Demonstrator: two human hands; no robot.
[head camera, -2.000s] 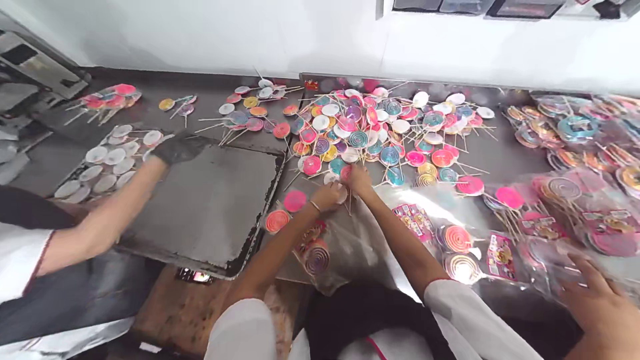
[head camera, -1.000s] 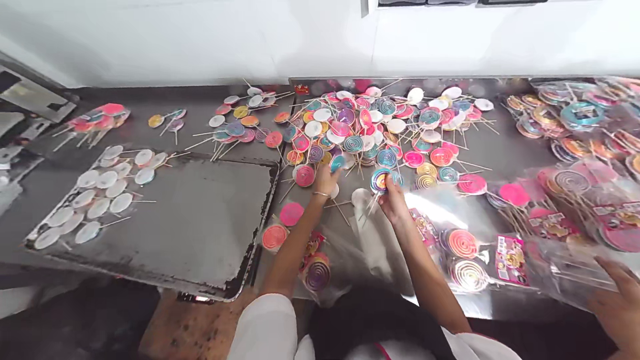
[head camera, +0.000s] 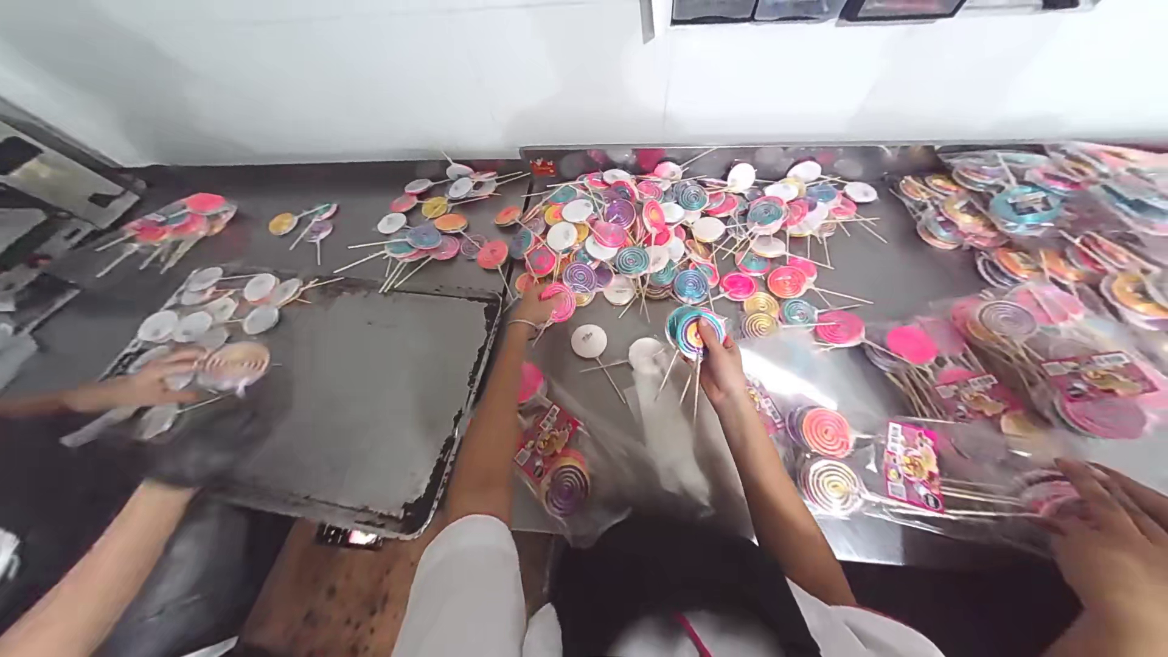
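Note:
My left hand (head camera: 532, 308) reaches to the left front of a heap of spiral lollipops (head camera: 632, 260). Its fingertips touch a pink lollipop (head camera: 559, 302); whether they grip it cannot be told. My right hand (head camera: 721, 363) holds several lollipops together, a teal spiral lollipop (head camera: 686, 327) on top, their sticks pointing down. Between my hands lie a white lollipop (head camera: 589, 341), face flat on the metal table, and another pale one (head camera: 646, 353) by a clear plastic bag (head camera: 671, 429). Nearer me, a bagged purple spiral lollipop (head camera: 567, 484) lies beside a printed label (head camera: 546, 442).
On the left, a co-worker's hand (head camera: 151, 381) and a dark-gloved hand (head camera: 205, 438) work over a metal tray (head camera: 365, 401) with white lollipops (head camera: 193, 326). Another person's hand (head camera: 1109, 538) touches bagged lollipops at right. More bagged lollipops (head camera: 1008, 319) stand behind it.
My hands were together two seconds ago and are now apart. Since one second ago my left hand has moved left to the pink lollipop. A co-worker's hands have come over the left tray.

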